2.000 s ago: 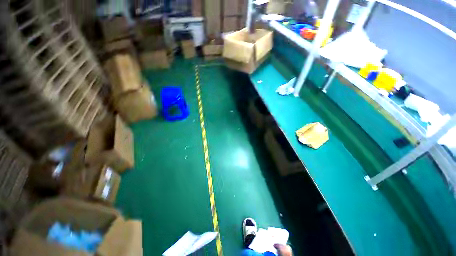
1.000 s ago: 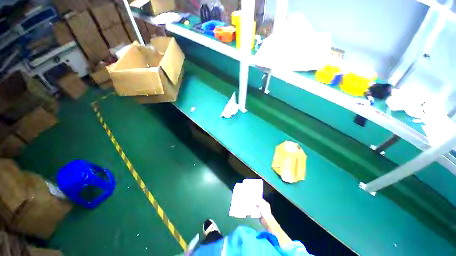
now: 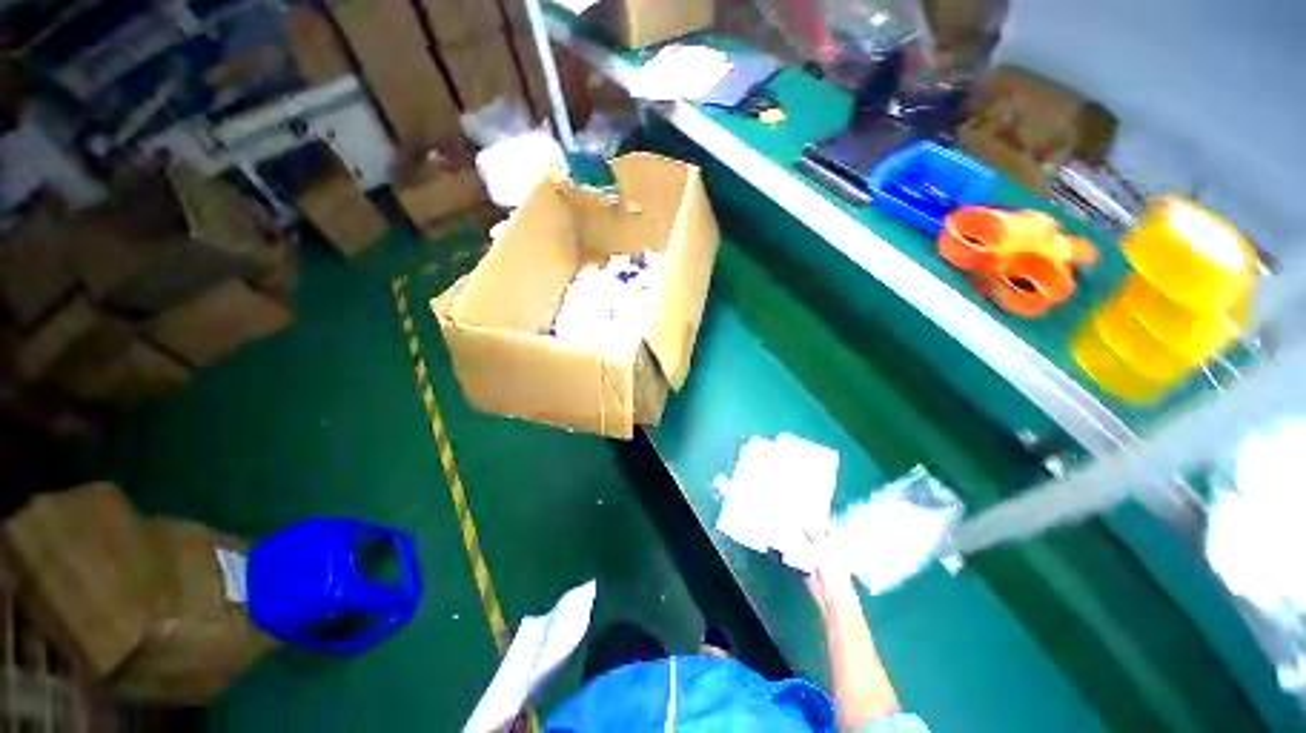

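Note:
My right hand (image 3: 828, 561) is bare and holds white sheets or thin white bags (image 3: 778, 491) over the green bench (image 3: 716, 375). A crumpled clear plastic bag (image 3: 900, 530) lies right beside the hand. Another white sheet (image 3: 537, 659) sticks up at the lower edge, left of my blue-clothed body; the left hand on it cannot be made out. An open cardboard carton (image 3: 552, 375) with white pieces inside stands at the far end of the bench.
A raised shelf (image 3: 845, 215) on the right holds yellow tubs (image 3: 1167, 301), orange rings (image 3: 1017, 258) and a blue tray (image 3: 931, 186). A blue stool (image 3: 334, 584) and brown cartons (image 3: 129, 587) stand on the floor left of the yellow-black tape (image 3: 461, 501).
I have moved forward along the bench, so the open carton appears nearer. My right hand with the white sheets has moved over the bench, beside the clear bag. The tan piece has left the view.

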